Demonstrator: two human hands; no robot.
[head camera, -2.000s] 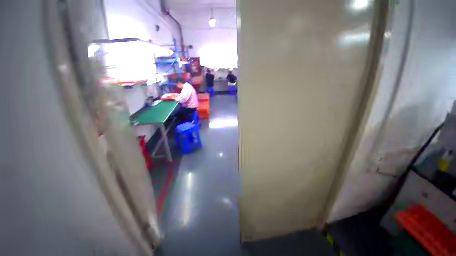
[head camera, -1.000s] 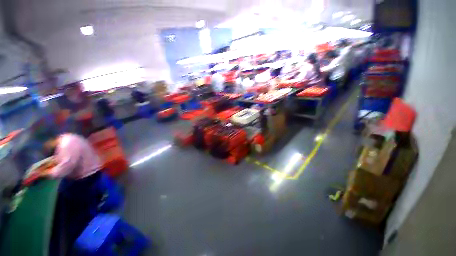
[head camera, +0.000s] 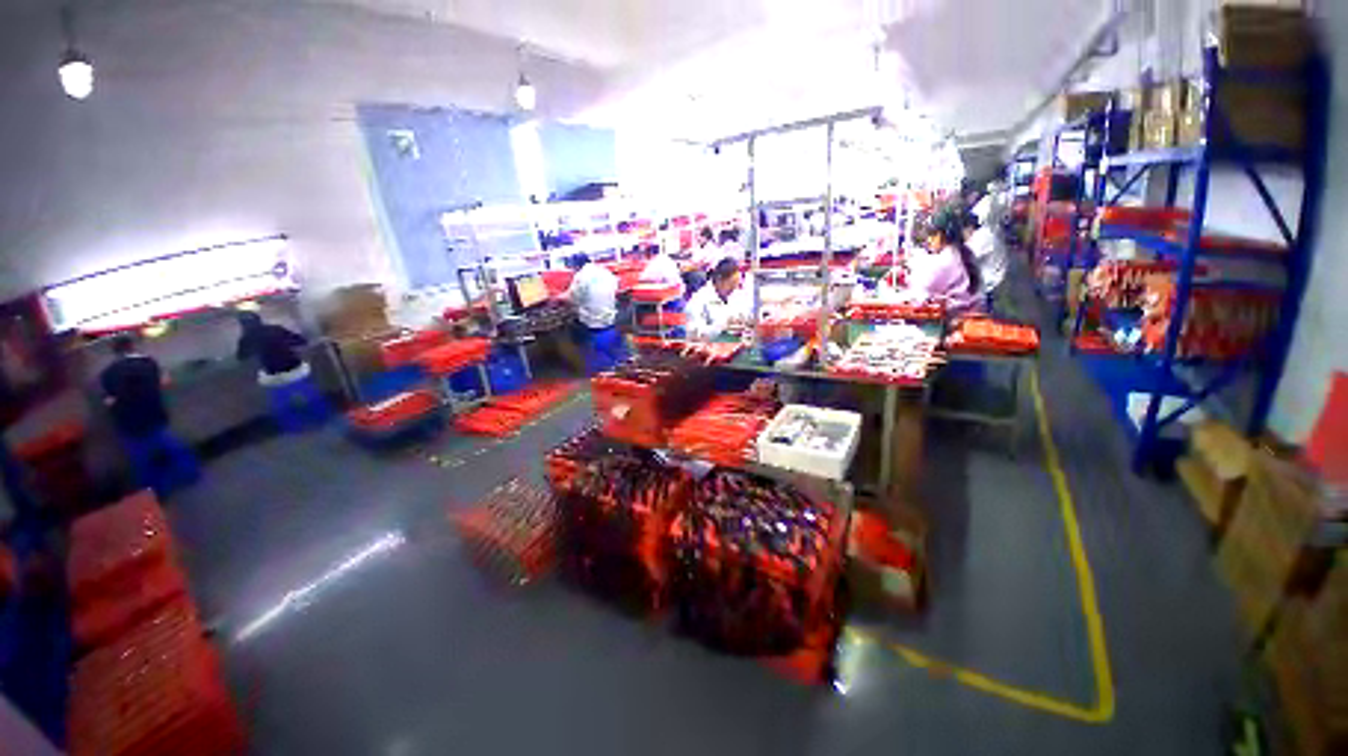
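Note:
Neither of my hands is in the picture. Nearest in front of me, stacks of orange-red trays (head camera: 754, 569) stand on the grey floor, with many dark strips showing at their edges. A white box (head camera: 809, 440) with small things in it sits behind them. A lower pile of orange-red trays (head camera: 510, 527) lies on the floor to the left of the stacks. What the trays hold is too small and blurred to tell.
More orange-red stacks (head camera: 148, 687) stand at the lower left. Blue racks (head camera: 1205, 222) and cardboard boxes (head camera: 1274, 539) line the right wall. A yellow line (head camera: 1076, 561) marks the floor. Several people are at benches behind; two persons are at the left wall.
The view has passed the doorway and moved into the hall. The tray stacks are larger and nearer. The person in pink and the green table at the left have left the view.

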